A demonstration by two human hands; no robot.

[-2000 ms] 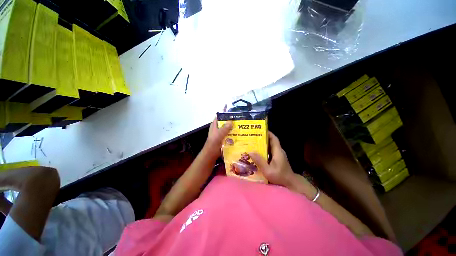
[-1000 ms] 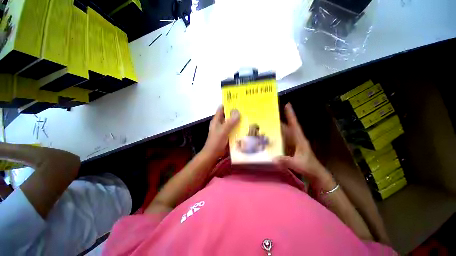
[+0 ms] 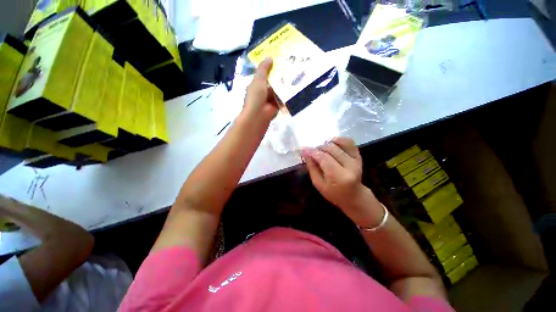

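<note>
A yellow-and-black retail box (image 3: 291, 61) is tilted over the bench, its black end toward me, with clear film around it. My left hand (image 3: 261, 92) grips its left side. The clear bag (image 3: 359, 105) spreads loose past the box's black end. My right hand (image 3: 336, 167) is below it at the bench's front edge, fingers pinched on what looks like the bag's edge. Another box (image 3: 390, 41) in glossy film lies on the bench to the right.
Stacked yellow-and-black boxes (image 3: 61, 67) stand at the left. Black strips (image 3: 224, 128) lie on the white bench (image 3: 488, 58). A brown shipping carton (image 3: 500, 244) below right holds rows of yellow boxes. Another person's arm (image 3: 49, 228) is at the lower left.
The box has moved from near my chest up over the bench and now has film around it. My left hand moved with it; my right hand left the box. The view has shifted.
</note>
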